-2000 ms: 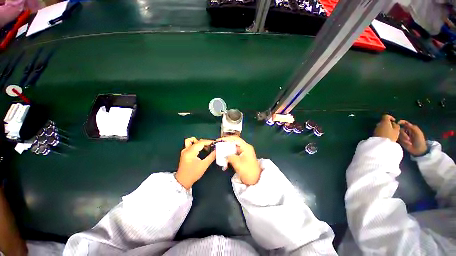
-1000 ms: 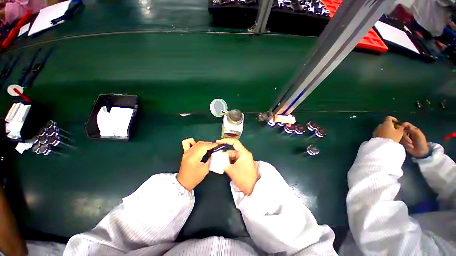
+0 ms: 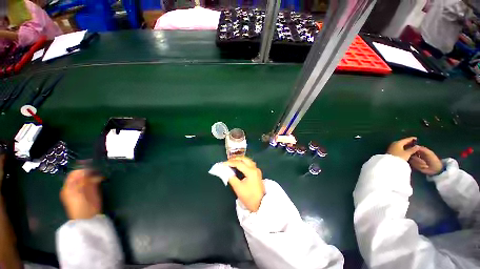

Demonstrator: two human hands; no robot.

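Note:
My right hand (image 3: pixel 248 184) holds a crumpled white wiping cloth (image 3: pixel 221 171), with a small dark piece between the fingers, mostly hidden. It is just in front of the small clear solvent bottle (image 3: pixel 236 144), whose flip lid (image 3: pixel 220 130) stands open. My left hand (image 3: pixel 81 193) is blurred, at the left, near a cluster of shiny dark-and-silver watch heads (image 3: pixel 54 157). A dark smear shows at its fingertips; whether it holds something cannot be told.
A black box (image 3: pixel 141 124) with white wipes stands left of centre. A slanting metal post (image 3: pixel 321 65) rises right of the bottle, with dark-topped rounds (image 3: pixel 300 149) at its foot. Another person's hands (image 3: pixel 416 155) work at right. Parts trays (image 3: pixel 363 57) lie at the far side.
My left hand has left my right hand and moved far left. My right hand keeps the cloth near the bottle. The view has tilted up, showing more of the far side.

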